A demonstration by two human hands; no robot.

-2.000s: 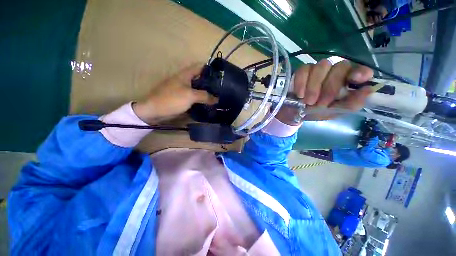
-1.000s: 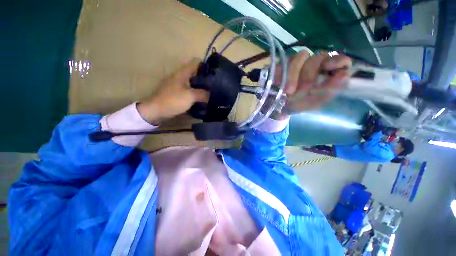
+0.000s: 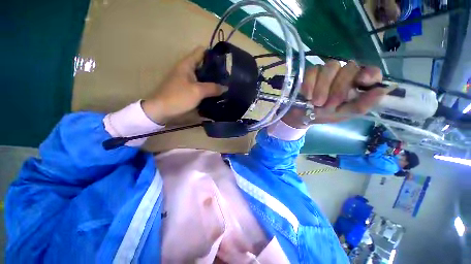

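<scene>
My left hand (image 3: 178, 90) grips a black earcup (image 3: 240, 80) of a headset, fingers at its left side. Two pale headband hoops (image 3: 297, 67) arch to the right of the earcup. A second black part (image 3: 226, 129) hangs below, with a thin black rod (image 3: 155, 135) ending in a dark tip near my left sleeve. My right hand (image 3: 335, 90) is closed around a white power screwdriver (image 3: 413, 100). Its metal nose (image 3: 276, 99) passes between the hoops and points at the earcup. The hoops and fittings hide whether the tip touches it.
A brown cardboard sheet (image 3: 124, 62) lies under the headset on the green belt (image 3: 38, 67), beside a white rail. A person in blue (image 3: 374, 160) is at the right. Blue containers (image 3: 356, 216) and a wall poster (image 3: 411, 195) are beyond.
Compared with one second ago, the headset is slightly higher in the picture, its black rod more tilted. My right hand and the screwdriver show farther right. Both hands keep their holds.
</scene>
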